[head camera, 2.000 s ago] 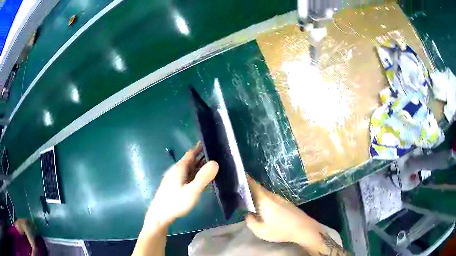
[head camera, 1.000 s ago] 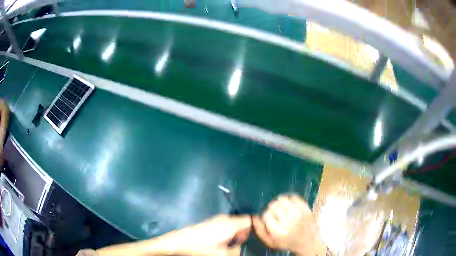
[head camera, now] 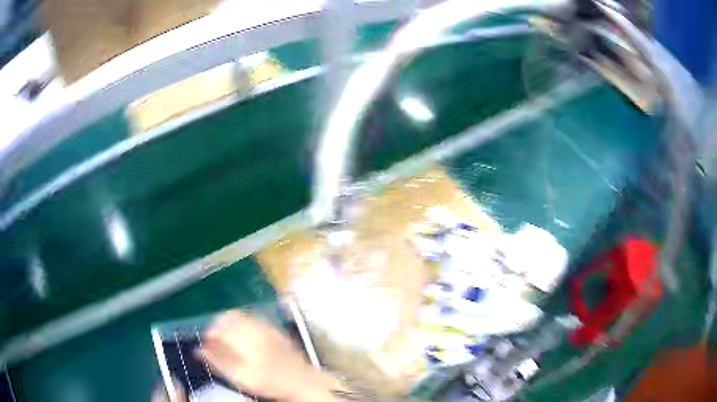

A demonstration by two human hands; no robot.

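Observation:
A solar panel [head camera: 189,349], with dark cells, pale grid lines and a white border, lies face up at the bottom, cut off by the edge. My right hand [head camera: 251,353] is on top of it, fingers curled and blurred; whether it grips anything is unclear. A small blurred part of my left hand [head camera: 170,390] shows by the panel's left side at the bottom edge; the rest is out of the picture. The glue gun [head camera: 336,224] hangs above the board on its thick pale hose [head camera: 346,118].
The tan glue-catch board [head camera: 385,271] lies right of the panel. A printed cloth [head camera: 472,298] and white rag [head camera: 537,257] lie on its right part. A red stool [head camera: 617,290] stands at right. A pale rail [head camera: 196,271] crosses behind the panel on the green bench.
The view has swung right, bringing the gun, cloth and red stool into sight. The hands were together over the bench; now my right hand is on a face-up panel.

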